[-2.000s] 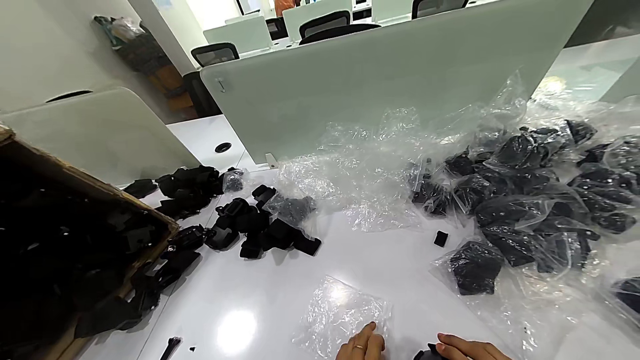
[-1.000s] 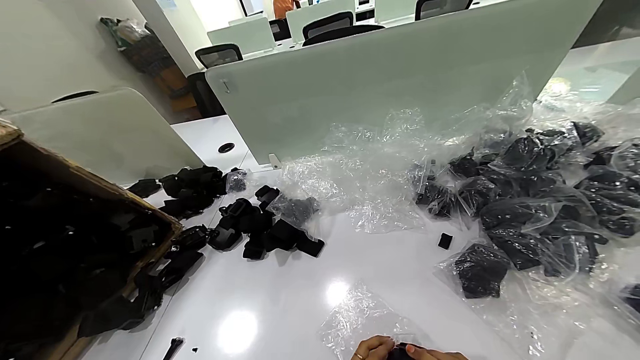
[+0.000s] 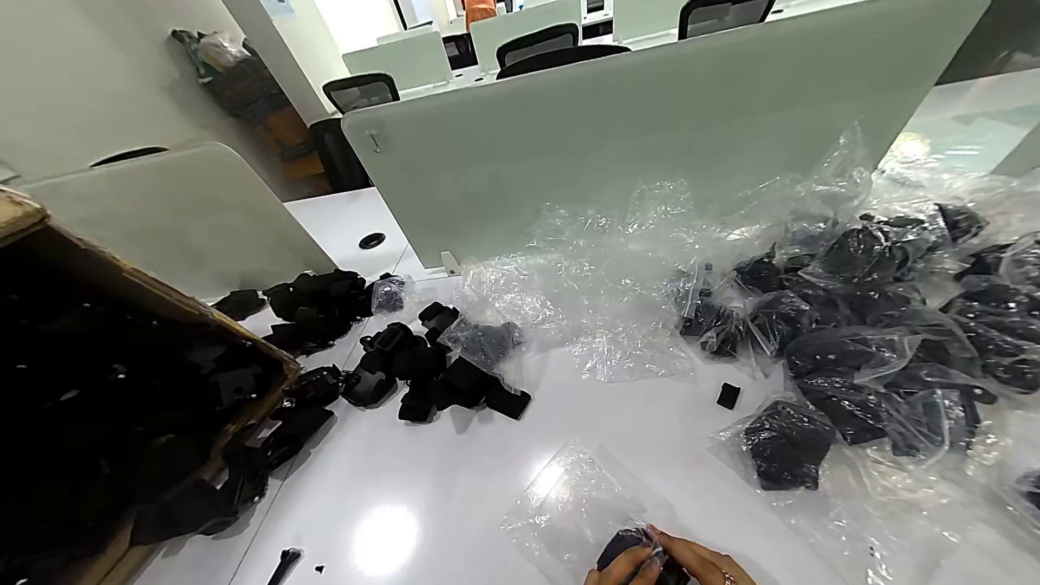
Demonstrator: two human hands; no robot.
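At the bottom edge, my left hand (image 3: 624, 569) grips a black item (image 3: 624, 543), probably fabric, by the mouth of a clear plastic bag (image 3: 569, 508) lying on the white table. My right hand (image 3: 703, 561), with a ring on a finger, presses on the same item from the right. The fingers and the frame's edge hide part of it. Right of the hands lies a bagged black item (image 3: 788, 447), and above them a small black square piece (image 3: 729, 396).
Black strap-like items (image 3: 463, 382) are heaped left of centre beside an open cardboard box (image 3: 252, 341) full of dark items. Empty clear bags (image 3: 601, 301) lie against a frosted partition (image 3: 634, 138). Bagged black items (image 3: 861, 341) are piled at right. A black tool-like object (image 3: 284, 565) lies lower left.
Two seconds ago my hands were apart, the left on the clear bag and the right by a dark item. Now both are together on the black item at the bag.
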